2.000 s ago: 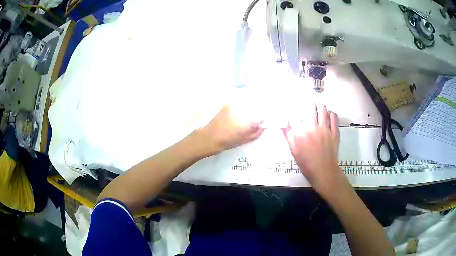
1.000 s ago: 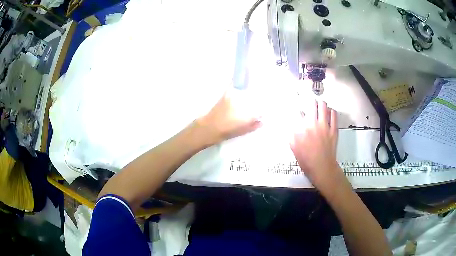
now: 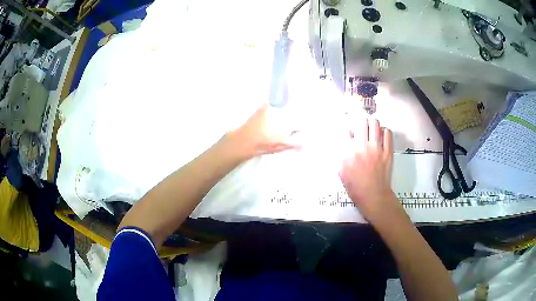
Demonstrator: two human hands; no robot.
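White fabric (image 3: 158, 111) is spread left of the needle and partly washed out by glare. The sewing machine (image 3: 411, 41) has its pale head at the upper right, with a knurled dial (image 3: 368, 104) low on its front. My left hand (image 3: 264, 134) lies on the fabric left of the needle; glare hides its fingers. My right hand (image 3: 369, 161) lies flat just below the needle area, fingers pointing at the dial. Whether either hand grips the fabric cannot be told. The needle area is lost in glare.
A work lamp (image 3: 278, 73) hangs left of the needle. Black shears (image 3: 444, 138), thread snips (image 3: 420, 151), a tan card (image 3: 463, 114) and printed sheets (image 3: 511, 147) lie at the right. Ruler marks (image 3: 423, 201) run along the table's front. Another machine (image 3: 26, 103) stands far left.
My left hand has shifted slightly left, further from my right hand. My right hand has moved little. The whole view has shifted slightly, with the machine now a bit further left.
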